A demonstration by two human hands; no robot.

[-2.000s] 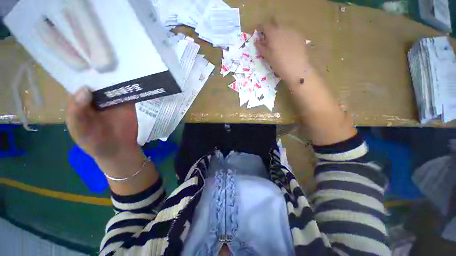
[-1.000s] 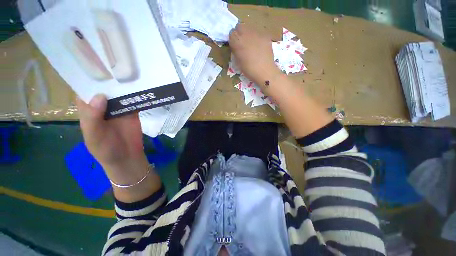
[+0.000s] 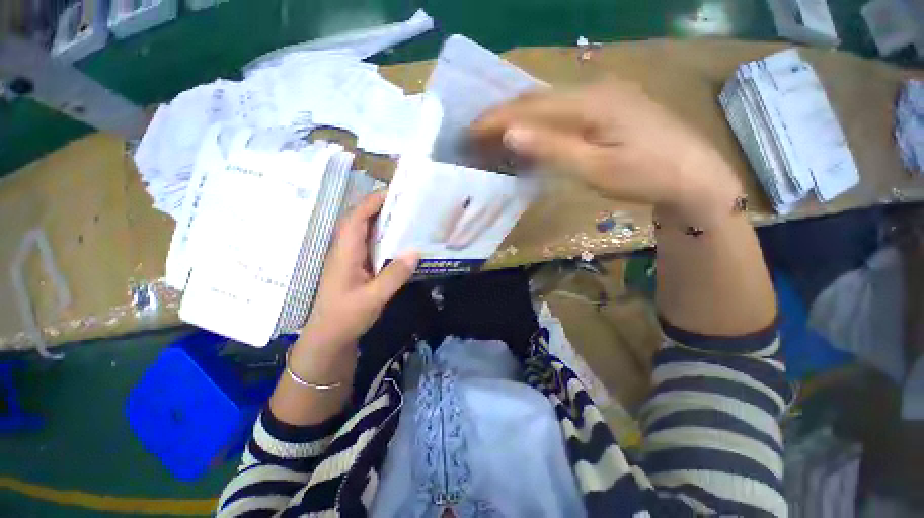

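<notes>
My left hand (image 3: 350, 273) grips the lower left side of a folded white card sleeve (image 3: 461, 212), thumb on its front. The sleeve has a picture of a hand and a black band at its lower edge; its upper flap stands open. My right hand (image 3: 598, 142) is over the flap, fingers towards it and blurred; whether it holds anything I cannot tell. A neat stack of white leaflets (image 3: 248, 238) lies left of my left hand. A loose spread of white sheets (image 3: 294, 96) lies behind it. No small red-printed slips can be made out.
A squared white insert stack (image 3: 790, 126) stands at the right of the brown bench (image 3: 91, 228). A thin bent white hook (image 3: 41, 288) lies at bench left. A pale metal post (image 3: 76, 86) slants in at upper left. A blue stool (image 3: 187, 410) is below. White trays (image 3: 81, 30) show at upper left.
The card in my left hand has moved right and down and now shows a hand picture and an open flap. My right hand has moved from the slips to over the flap. The view has shifted.
</notes>
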